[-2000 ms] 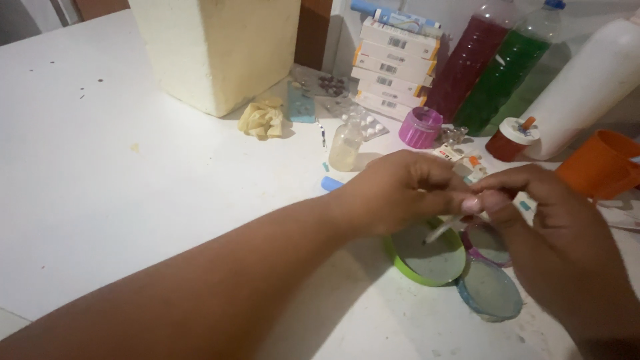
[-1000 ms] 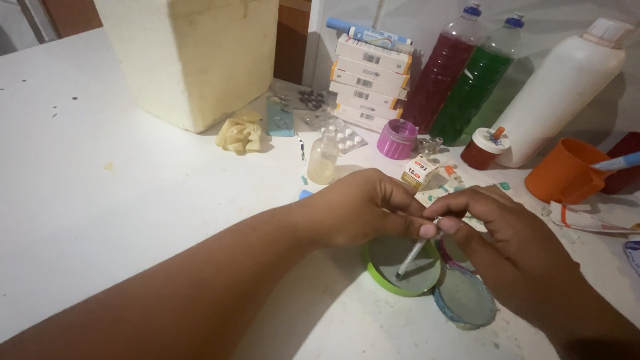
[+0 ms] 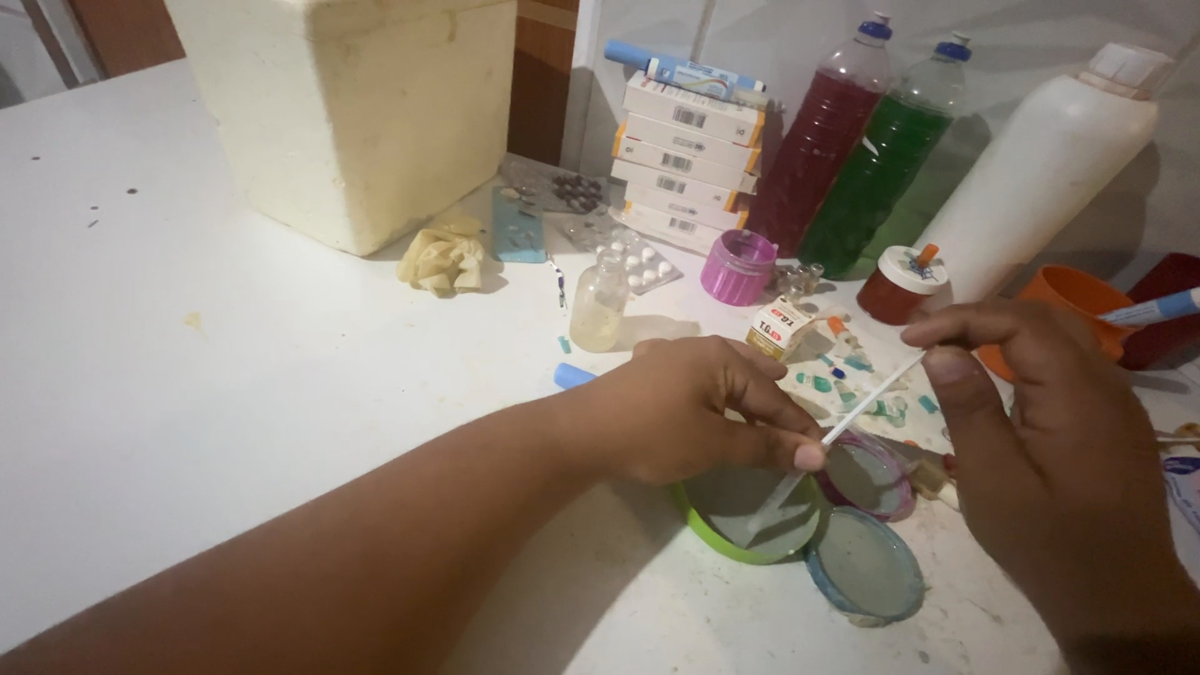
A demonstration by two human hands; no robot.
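My left hand (image 3: 712, 412) pinches the barrel of a small plastic syringe (image 3: 783, 497) between thumb and finger, above a green-rimmed round lid (image 3: 731, 546) that holds greyish material. The white plunger (image 3: 872, 398) is drawn well out toward the upper right, and my right hand (image 3: 1022, 422) grips its far end with thumb and forefinger. The syringe's lower end reaches down to the greyish surface; whether it touches cannot be told. A purple-rimmed lid (image 3: 864, 476) and a blue-rimmed lid (image 3: 864, 565) lie beside the green one.
A glass vial (image 3: 598, 305), crumpled gloves (image 3: 442, 258) and a foam box (image 3: 356, 122) stand behind my left arm. Further back are stacked cartons (image 3: 689, 155), a red bottle (image 3: 820, 141), a green bottle (image 3: 881, 169) and a white bottle (image 3: 1050, 169). An orange mug (image 3: 1069, 300) is behind my right hand.
My right hand has moved away from my left hand, up and to the right. The white plunger now shows between the two hands, which were close together a second ago.
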